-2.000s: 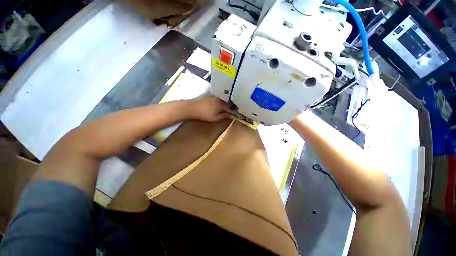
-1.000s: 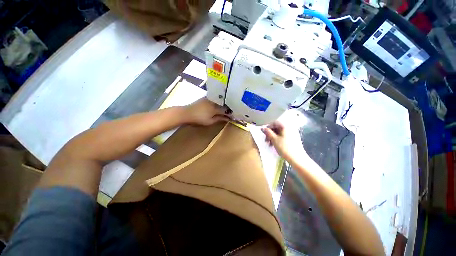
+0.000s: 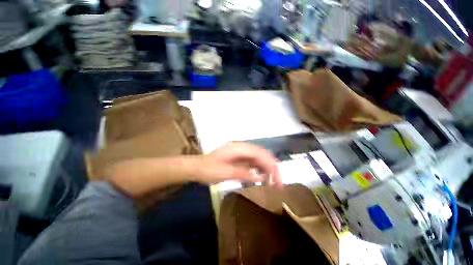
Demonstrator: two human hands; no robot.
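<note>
The brown bag body (image 3: 264, 207) lies at the lower middle with its dark open mouth facing me, next to the pattern sewing machine head (image 3: 384, 212) at the lower right. A pale binding edge shows near its top right. My left hand (image 3: 246, 160) is over the far edge of the bag body, fingers bent downward. It is blurred, and I cannot tell if the fingertips touch or hold the fabric. My right hand is not in view.
Folded brown bag bodies (image 3: 145, 121) lie at the left beyond my forearm. Another brown bag body (image 3: 337, 101) lies at the back of the white table (image 3: 238, 111). A blue air hose (image 3: 452, 222) curves at the right. Other workstations stand behind.
The view has swung to the left and up. The bag body has come away from the needle area, and my left hand has left the machine head. My right hand has gone out of view.
</note>
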